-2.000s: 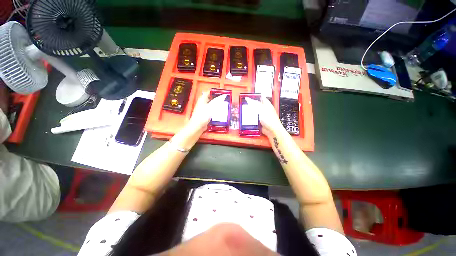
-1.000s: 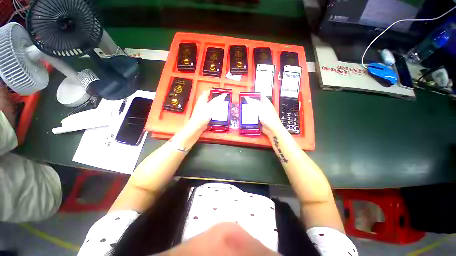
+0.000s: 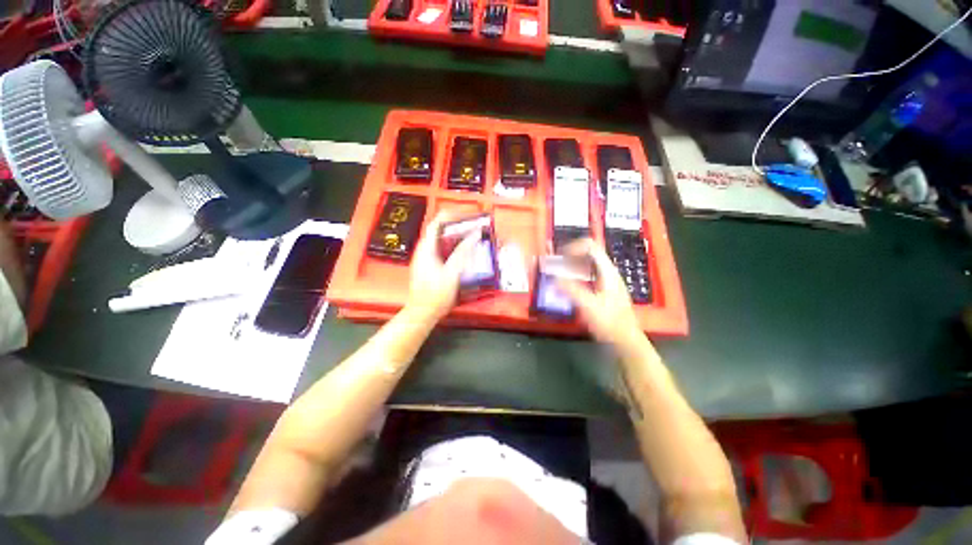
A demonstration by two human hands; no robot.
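Note:
The red-orange phone tray [image 3: 358,279] lies before me. My left hand [image 3: 435,268] holds a red-edged phone [image 3: 479,262] with a lit screen over the tray's front row. My right hand [image 3: 603,300] is blurred and holds another red-edged phone [image 3: 554,295], also blurred, right of the first. Closed dark phones with gold marks, such as one at the back left [image 3: 415,152], sit in the tray. Two open flip phones with lit white displays [image 3: 624,200] stand at the tray's right side. A white label [image 3: 513,266] shows between my hands.
A smartphone [image 3: 300,284] lies on a paper sheet [image 3: 219,339] at left, beside a white stick-like object [image 3: 171,291]. A dark fan [image 3: 165,70] and a white fan [image 3: 53,138] stand behind. A blue mouse [image 3: 795,183] and monitor are at right; another red tray [image 3: 458,38] is at the back.
The view has tilted, so the tray appears lower and a back tray shows. My hands have moved apart and the phone in my right hand has turned; its lit screen is now blurred.

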